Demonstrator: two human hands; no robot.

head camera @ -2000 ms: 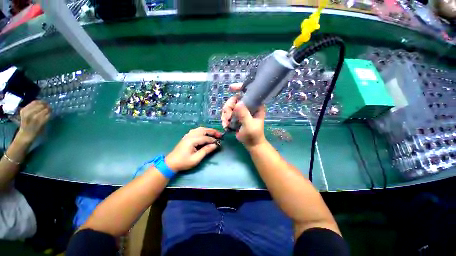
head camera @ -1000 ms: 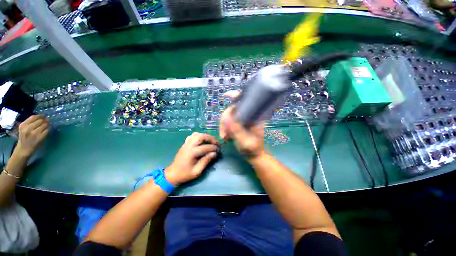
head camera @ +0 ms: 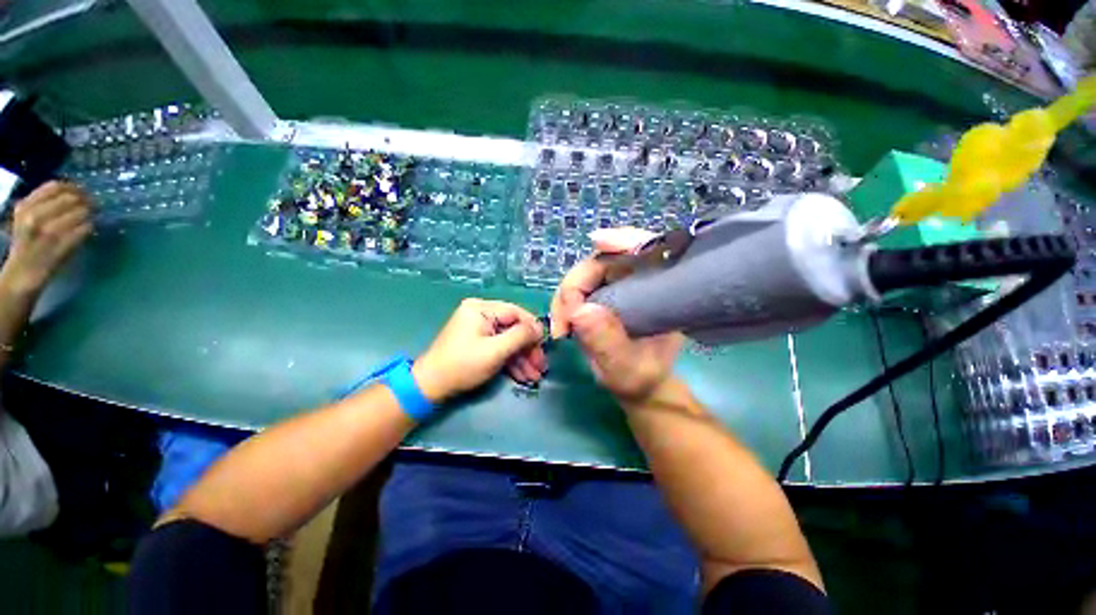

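Note:
My right hand (head camera: 625, 336) holds the thick grey electric screwdriver (head camera: 745, 270), tilted nearly flat, its rear end to the right. Its bit is hidden by my fingers. My left hand (head camera: 481, 348), with a blue band (head camera: 410, 390) on the wrist, meets my right fingertips. A tiny dark piece (head camera: 543, 327) shows between the fingertips of both hands; its details are too small to tell. Another small dark part (head camera: 525, 388) lies just below my left fingers, partly covered.
A mixed parts tray (head camera: 343, 204) lies left of centre and a large blister tray (head camera: 577, 180) behind my hands. A green box (head camera: 895, 180), black cable (head camera: 889, 390) and stacked trays (head camera: 1034, 408) are at right. Another person's hand (head camera: 51, 228) is at far left.
The screwdriver has swung from steeply tilted to nearly flat, its rear end moving right. My left fingers have come up to my right fingertips. The camera view has shifted.

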